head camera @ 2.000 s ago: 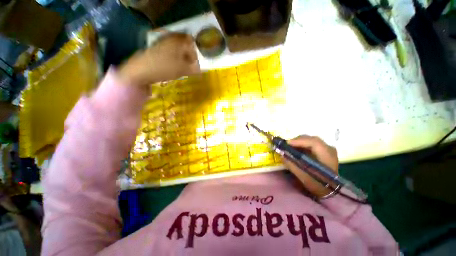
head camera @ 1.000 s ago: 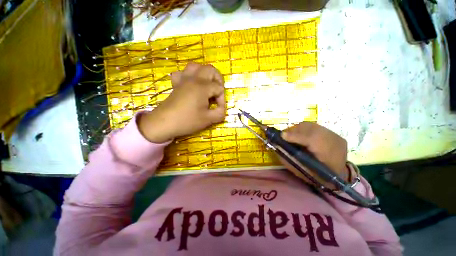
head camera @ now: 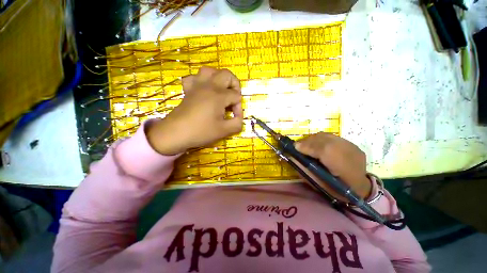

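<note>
The shiny yellow gridded panel (head camera: 293, 53) lies on the white bench in front of me. Thin brown lead wires (head camera: 141, 68) run across its left part and past its left edge. My right hand (head camera: 342, 160) is closed around the dark soldering iron (head camera: 323, 176). The iron's tip points up-left at the middle of the panel, with a thin tube meeting it near the tip. My left hand (head camera: 200, 114) is over the panel just left of the tip, thumb and fingers pinched together. Anything between those fingertips is too small or glared out to tell.
A wire bundle (head camera: 173, 5), a round tin (head camera: 243, 4) and a brown box edge (head camera: 315, 5) are beyond the panel. Stacked yellow sheets (head camera: 32, 69) are at left. A black object (head camera: 446, 24) and a green-handled tool (head camera: 466, 66) are at right.
My left hand has come from the wire bundle down to the middle of the panel. The iron's tip has shifted slightly left and now sits close to that hand.
</note>
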